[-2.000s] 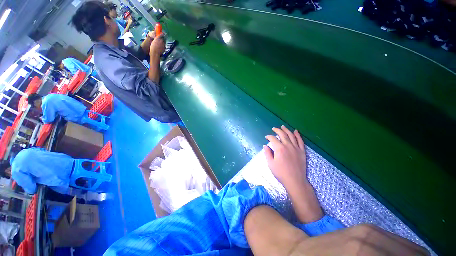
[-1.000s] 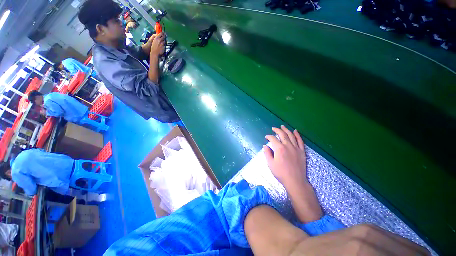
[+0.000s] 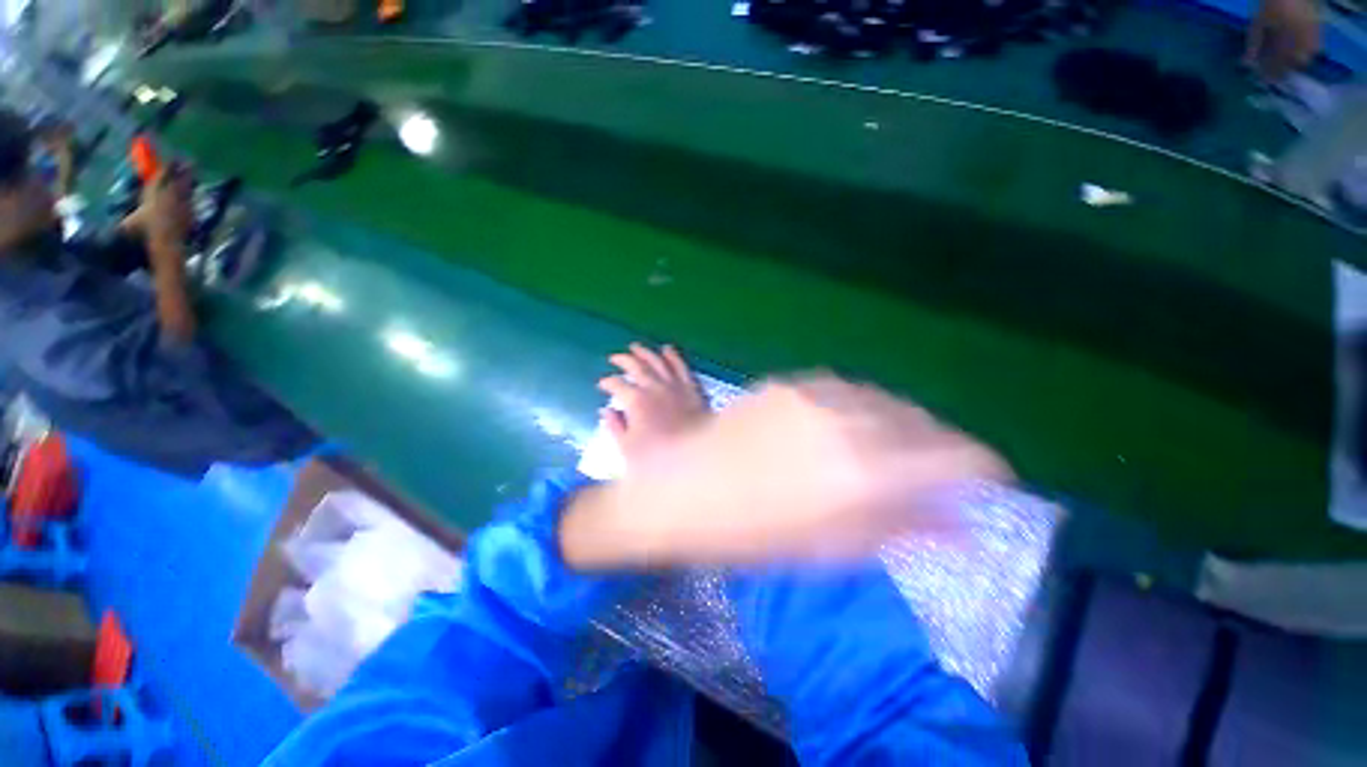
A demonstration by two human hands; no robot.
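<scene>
The silver bubble-foil mat (image 3: 982, 577) lies at the bench edge under my arms. My right hand (image 3: 654, 402) rests palm down at the mat's far left corner, fingers apart, with nothing visible in it. My left hand (image 3: 877, 457) is strongly blurred; its forearm comes from the left and crosses over my right forearm and wrist. Whether its fingers are closed or hold anything cannot be told. A dark purple-black panel (image 3: 1139, 674) with black strips lies right of the mat, cut off by the lower edge.
A cardboard box (image 3: 393, 504) holds white crumpled bags (image 3: 360, 577) at lower left. A person (image 3: 113, 352) at left holds an orange tool (image 3: 146, 158). A black part (image 3: 342, 143) lies on the green belt; black heaps (image 3: 915, 23) lie beyond. Another person's hand (image 3: 1285, 36) shows at upper right.
The view has swung right, bringing the dark panel into sight. My left hand has risen from the lower edge and is blurred over my right wrist. My right hand stays on the mat.
</scene>
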